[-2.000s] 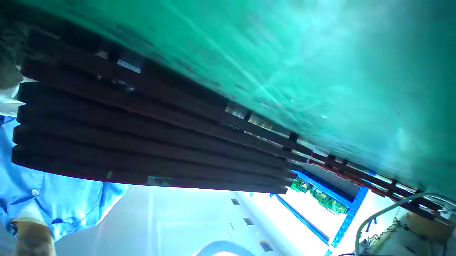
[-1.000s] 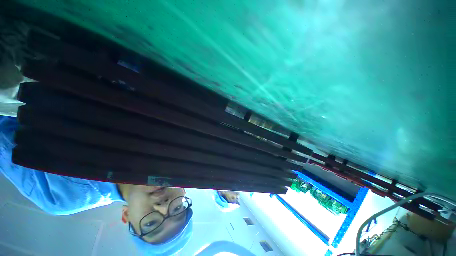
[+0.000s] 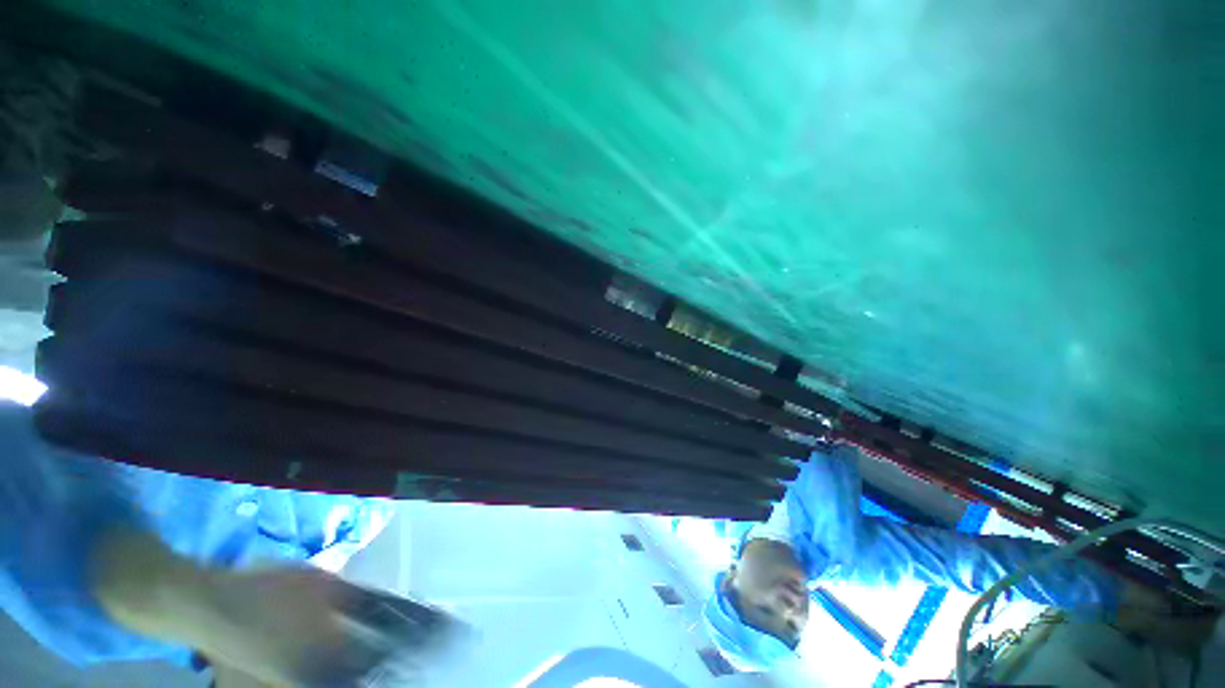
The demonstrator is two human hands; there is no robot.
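Observation:
A stack of dark brown trays (image 3: 403,363) fills the left and middle, pressed close along the green bench mat (image 3: 873,175). The view is tilted and upside down, with the mat at the top. Small pale and silvery pieces (image 3: 347,175) show in gaps between the upper trays. Neither my left hand nor my right hand can be made out as mine.
At lower left a blurred bare hand (image 3: 255,612) from a blue sleeve holds a dark object (image 3: 403,632); whose it is cannot be told. Another person in blue (image 3: 860,538) stretches an arm rightward. A pale cable (image 3: 978,605) curves at lower right; a blue frame stands behind.
The face at lower left is gone; a blurred hand with a dark object now shows there. A person in blue has appeared right of centre. The trays and mat have not moved.

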